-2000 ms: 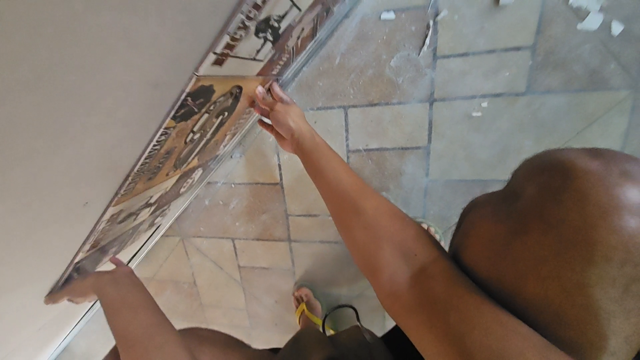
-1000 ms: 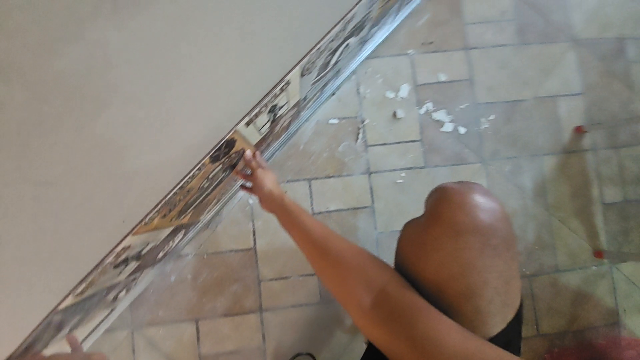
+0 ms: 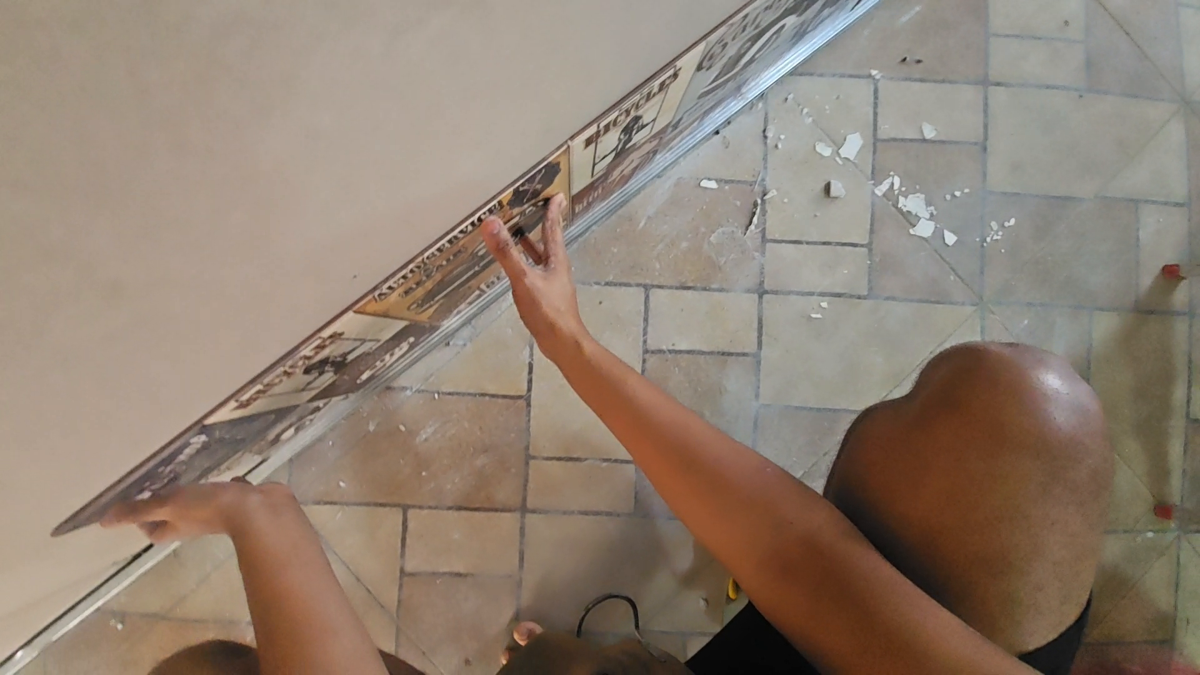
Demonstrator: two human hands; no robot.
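Observation:
A long strip of printed panels (image 3: 431, 281) with vintage bicycle and auto-service pictures runs diagonally along the foot of a plain beige wall (image 3: 234, 169). My right hand (image 3: 539, 262) lies against its middle with the fingers spread. At the strip's lower left end, my left hand (image 3: 192, 509) rests against the printed face, its fingers pointing left; the fingertips are partly hard to make out. Below the strip runs a narrow, shiny metallic-looking edge (image 3: 731, 117), and this edge continues past the strip's left end.
The floor of stone-look tiles (image 3: 862, 347) bears white chips (image 3: 914, 204) and dust at upper right. My bent knee (image 3: 994, 422) is at lower right. A thin black cable or loop (image 3: 607, 600) shows at the bottom, near toes (image 3: 525, 633). Small red objects (image 3: 1172, 272) lie at the right edge.
The fingers of my right hand have spread wider on the strip. My left hand, mostly out of view one second ago, shows again at the strip's left end. The view has shifted.

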